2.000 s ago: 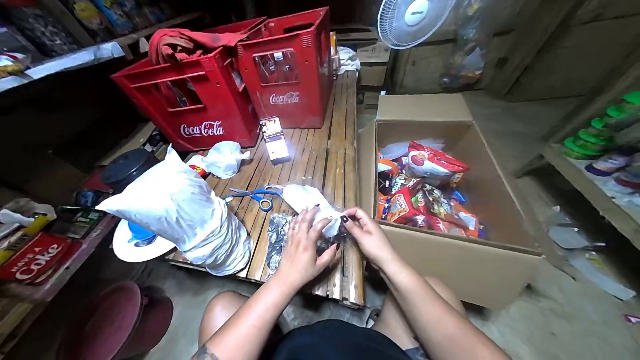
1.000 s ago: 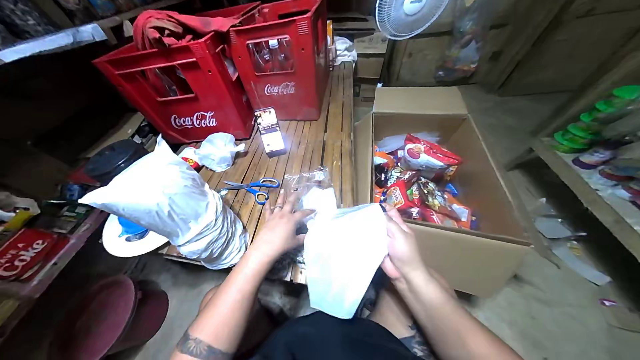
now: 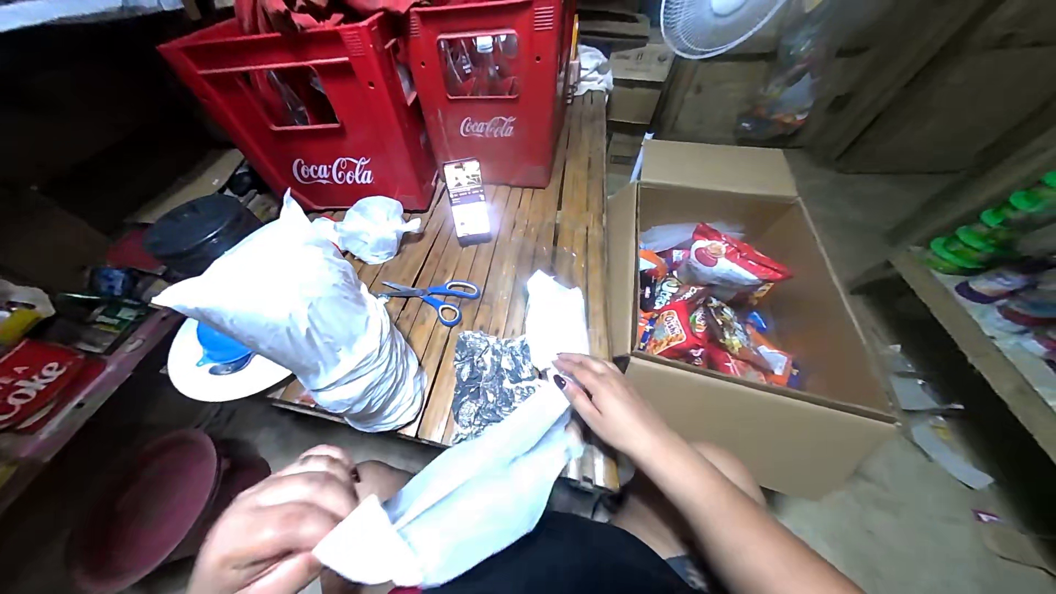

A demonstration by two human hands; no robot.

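Observation:
A white sheet, paper or thin plastic [image 3: 487, 478], stretches at a slant between my hands over my lap. My left hand [image 3: 280, 516] pinches its lower left end. My right hand [image 3: 606, 400] grips its upper right end at the edge of the slatted bamboo table [image 3: 532, 214]. Just beyond the right fingers lies another white piece [image 3: 557, 318], partly on clear plastic. A dark, silvery patterned packet [image 3: 491, 384] is flat on the table beside it. Blue-handled scissors [image 3: 437, 297] lie half open behind. A stack of white bags [image 3: 330, 330] stands to the left.
Two red Coca-Cola crates [image 3: 305, 132] [image 3: 511, 132] stand at the table's back, near a small lit box [image 3: 468, 202] and a knotted white bag [image 3: 375, 229]. Right of the table is an open cardboard box [image 3: 742, 412] with snack packets [image 3: 685, 326]. A pink basin [image 3: 148, 511] sits lower left.
My left hand has moved down and left, drawing out the white sheet, which hung spread open between my hands a second ago. The view has moved closer to the table.

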